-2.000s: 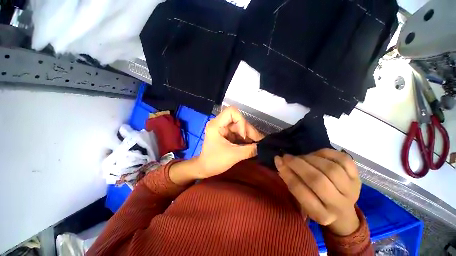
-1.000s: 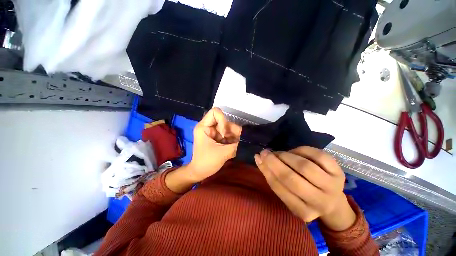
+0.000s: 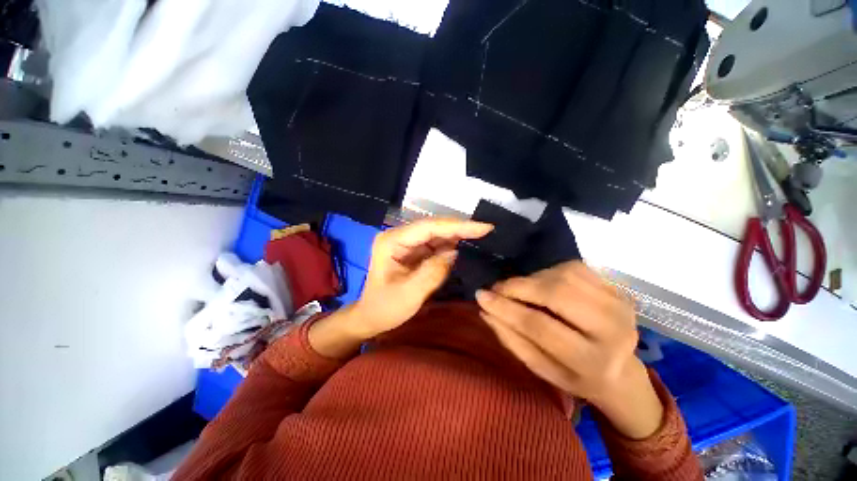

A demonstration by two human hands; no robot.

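A small black cloth piece (image 3: 512, 235) with a thin white line lies between my hands at the table's front edge. My right hand (image 3: 568, 329) pinches its lower edge between thumb and fingers. My left hand (image 3: 406, 272) is at its left side, fingers stretched over the cloth, thumb apart from the forefinger; whether it touches the cloth is hard to tell. Large black garment panels (image 3: 348, 113) with white marked lines lie on the table behind, reaching over its front edge at left.
Red-handled shears (image 3: 778, 268) lie at right, below the sewing machine head (image 3: 785, 56). A white cloth bundle (image 3: 169, 70) is at upper left. A blue crate (image 3: 350, 246) holds white scraps (image 3: 240, 310) and a red cloth (image 3: 303, 267). Another blue crate (image 3: 724, 399) stands at lower right.
The small black piece now stands up further between my hands. My left fingers have opened from a curled pinch and stretched rightward over it. My right hand still pinches the cloth.
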